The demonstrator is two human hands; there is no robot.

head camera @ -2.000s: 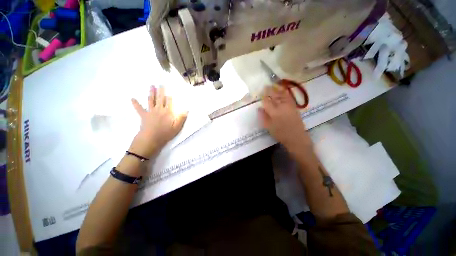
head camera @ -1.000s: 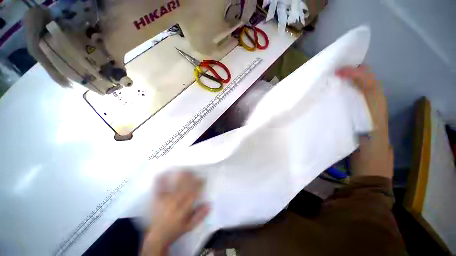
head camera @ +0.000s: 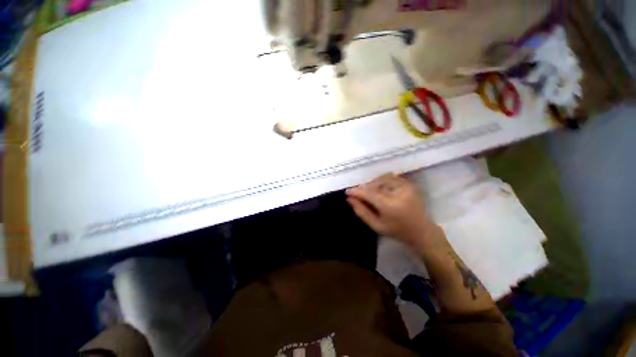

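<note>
My right hand (head camera: 394, 209) is at the table's front edge, below the printed ruler, with its fingers curled. I cannot tell whether it holds anything. My left hand is not in view; only a brown sleeve (head camera: 120, 342) shows at the bottom left. A white cloth bundle (head camera: 160, 296) hangs low at the left, below the table edge. A stack of white cut pieces (head camera: 481, 223) lies at the right, beside my right forearm, which partly covers it. The sewing machine head (head camera: 303, 31) stands over the pale machine bed (head camera: 362, 94).
Red and yellow scissors (head camera: 424, 111) lie on the machine bed's front edge, with a second pair (head camera: 498, 94) farther right. White strips (head camera: 558, 70) hang at the far right. The white table (head camera: 174, 139) has a printed ruler (head camera: 279, 183) and yellow tape (head camera: 24, 139) on its left edge.
The large white piece that both hands held over my lap is no longer spread there. My left hand has left the view. My right hand has moved to the table edge, and the view has shifted left.
</note>
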